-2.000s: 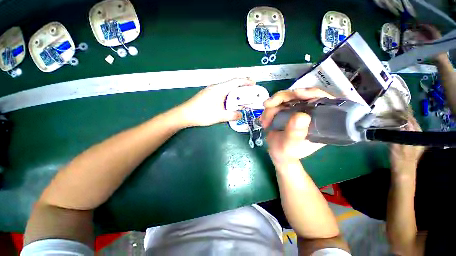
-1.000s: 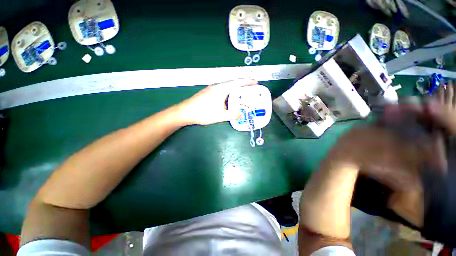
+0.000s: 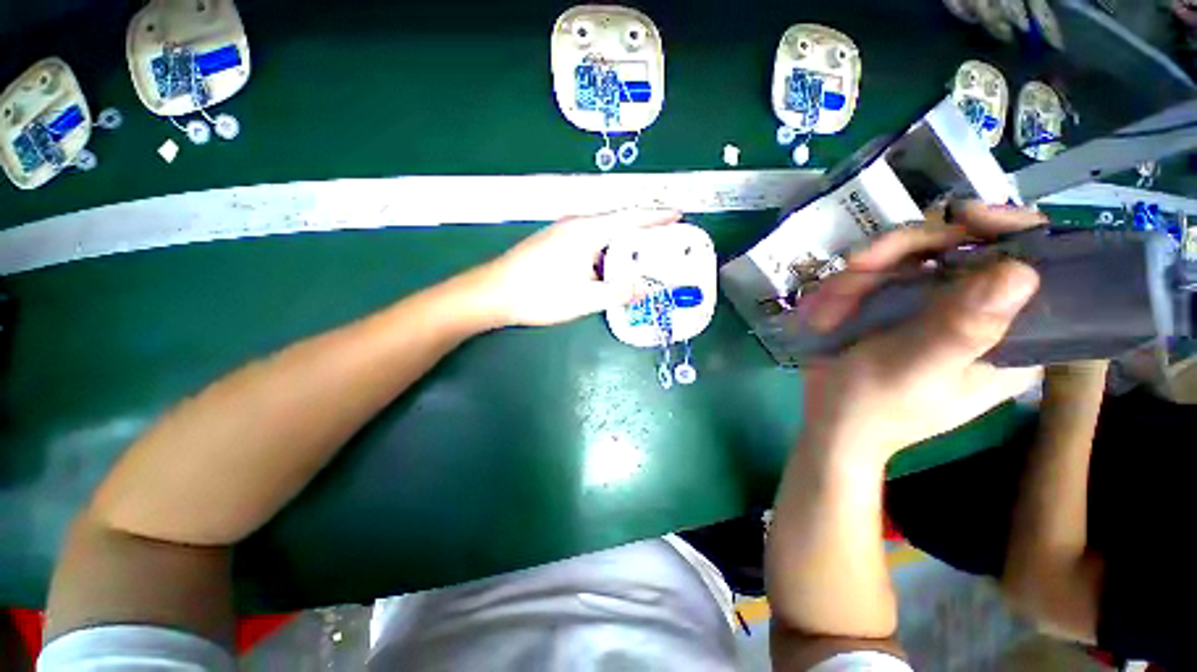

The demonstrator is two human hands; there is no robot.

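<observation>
My left hand (image 3: pixel 558 273) holds a white rounded-square housing (image 3: pixel 696 250) by its left side on the green bench. Inside it sit a blue circuit board (image 3: pixel 646 309) and a blue component (image 3: pixel 687 297). Two round discs (image 3: pixel 676 376) on lead wires hang outside its near edge. My right hand (image 3: pixel 919 341), slightly blurred, is closed around a thick grey electric screwdriver (image 3: pixel 1090 299). Its front end points left, over the near part of the screw feeder (image 3: pixel 860 204). The driver tip is too blurred to make out.
Several housings with blue boards (image 3: pixel 608 66) lie along the far side, beyond a long white strip (image 3: pixel 394 202). Small white pieces (image 3: pixel 731 155) lie near the strip. Another person's arm (image 3: pixel 1058 486) is at the right. Blue parts (image 3: pixel 1149 221) lie at the far right.
The screwdriver moved from the held housing to the far right, then back left to the feeder. The far housings shifted left. My left hand and its housing stayed nearly still.
</observation>
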